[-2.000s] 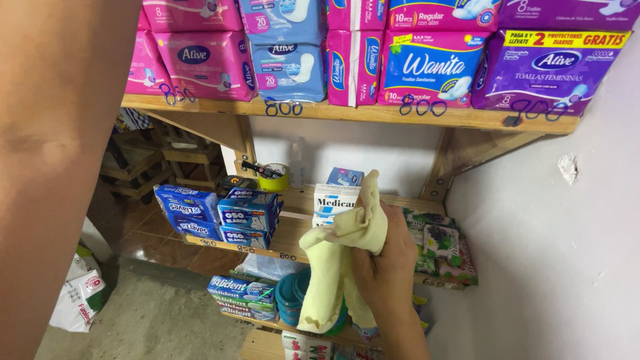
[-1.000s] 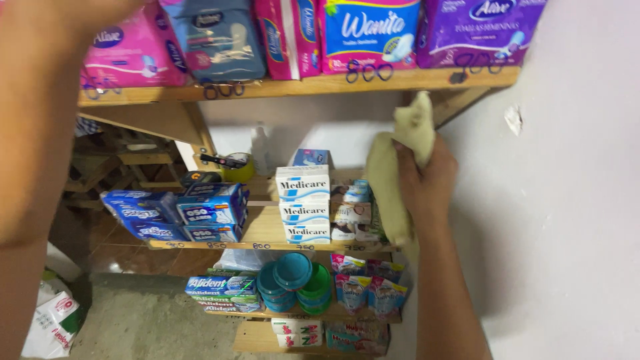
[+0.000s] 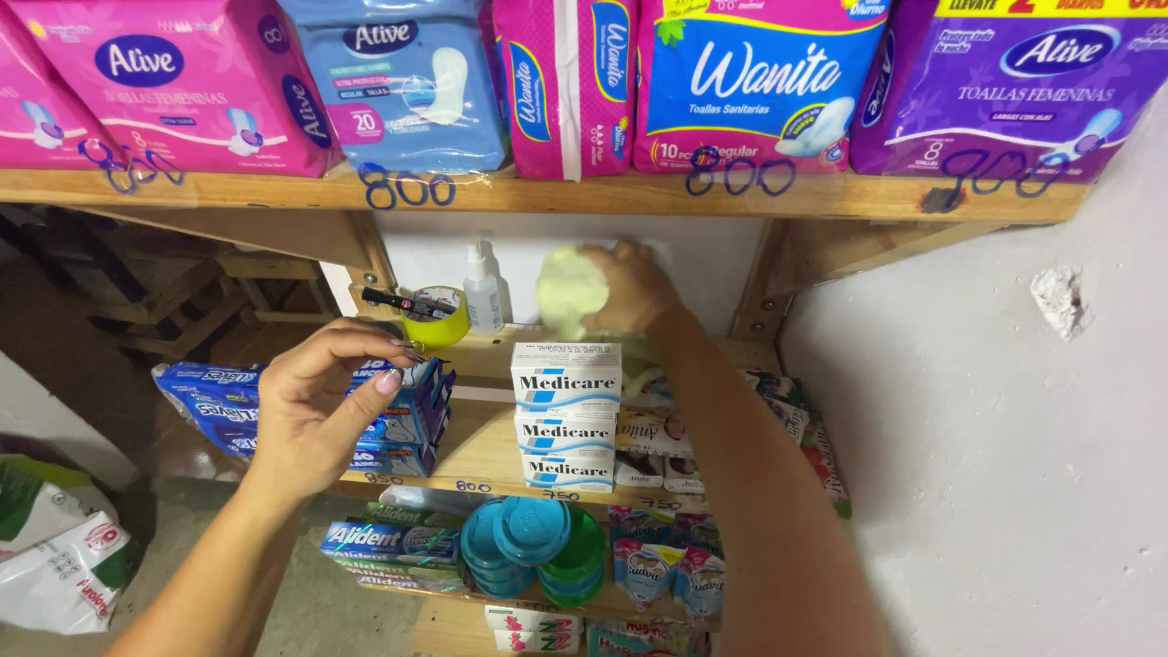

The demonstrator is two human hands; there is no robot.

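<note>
My right hand [image 3: 630, 283] grips a pale yellow cloth [image 3: 572, 285], slightly blurred, against the white back panel above the middle shelf. Below the cloth stands a stack of white Medicare boxes [image 3: 566, 388]. My left hand [image 3: 328, 401] is raised in front of blue-wrapped packs [image 3: 415, 411] on the same shelf. Its thumb and forefinger come close together near a small dark item [image 3: 411, 349]; whether they pinch it I cannot tell. Behind that hand are a roll of yellow tape [image 3: 436, 324] with a black marker [image 3: 406, 302] on it, and a clear spray bottle [image 3: 482, 290].
An upper wooden shelf [image 3: 547, 194] with sanitary pad packs overhangs both hands. Soap packs [image 3: 652, 433] sit beneath my right forearm. The lower shelf holds toothpaste boxes [image 3: 392, 546], blue and green round containers [image 3: 534, 531] and small pouches [image 3: 648, 566]. A white wall [image 3: 985, 411] stands at right.
My right hand has moved with the cloth from the right end of the middle shelf to the back panel. My left hand has come down from the upper shelf area to the middle shelf's left part.
</note>
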